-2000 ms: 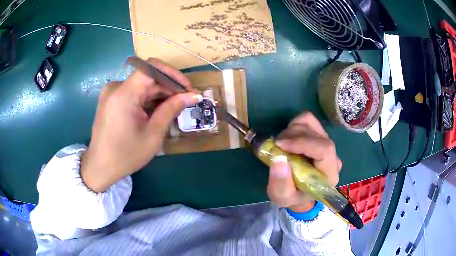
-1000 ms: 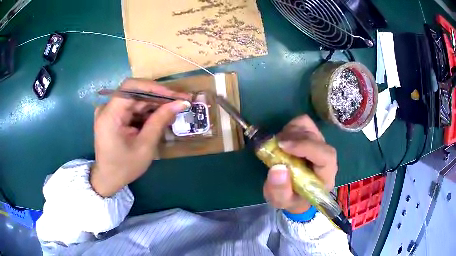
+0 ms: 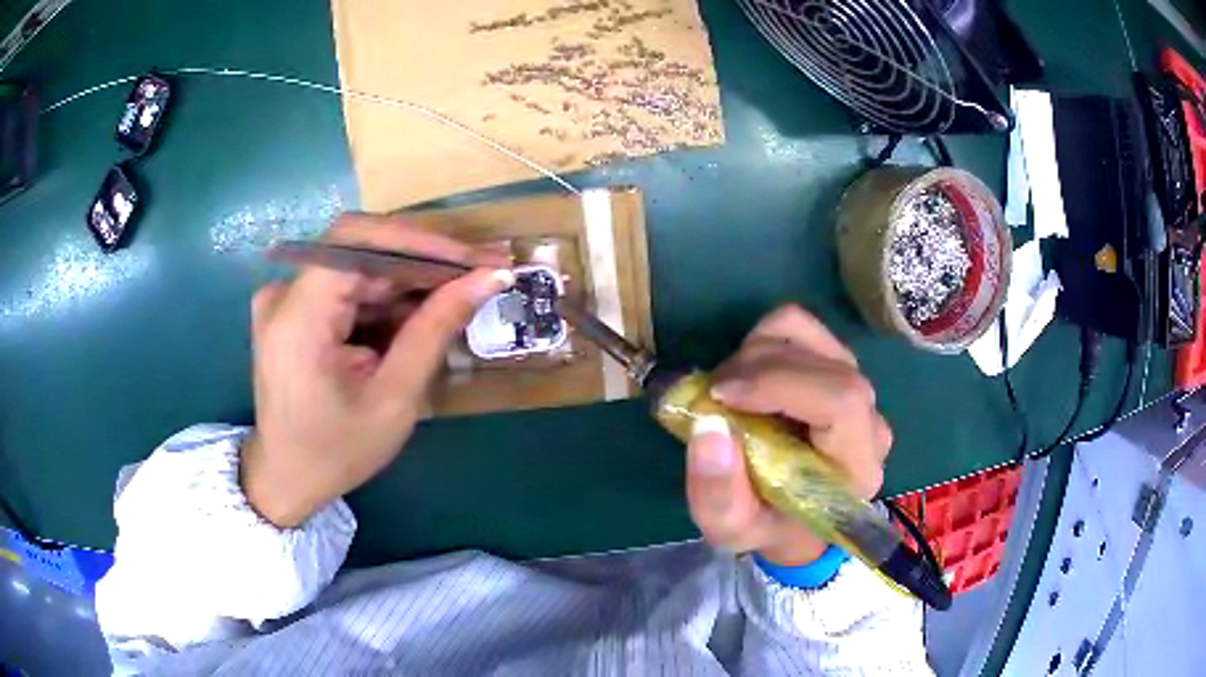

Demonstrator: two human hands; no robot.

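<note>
A white-rimmed watch housing [image 3: 500,333] with a dark board inside lies in the brown holding fixture [image 3: 516,392], which has a pale tape strip at its right. My left hand [image 3: 351,357] pinches dark tweezers [image 3: 364,259]; their tips are at the housing's upper edge, partly hidden by my fingertips. My right hand [image 3: 794,430] holds the soldering iron [image 3: 780,476] by its yellow handle. The iron's metal tip is at the right side of the housing's board; exact contact cannot be told.
Solder wire [image 3: 384,97] arches from the left to the fixture. Behind is a brown sheet [image 3: 423,139] with tiny bits. Two dark units [image 3: 115,208] lie at left. A fume fan [image 3: 860,60], tip cleaner tin [image 3: 866,251], white paper [image 3: 1038,165] and red tray [image 3: 972,529] are at right.
Since one second ago the iron tip has moved left and down from beside the fixture's tape to the housing. Earlier, the tweezers turned from a steep slant to nearly level.
</note>
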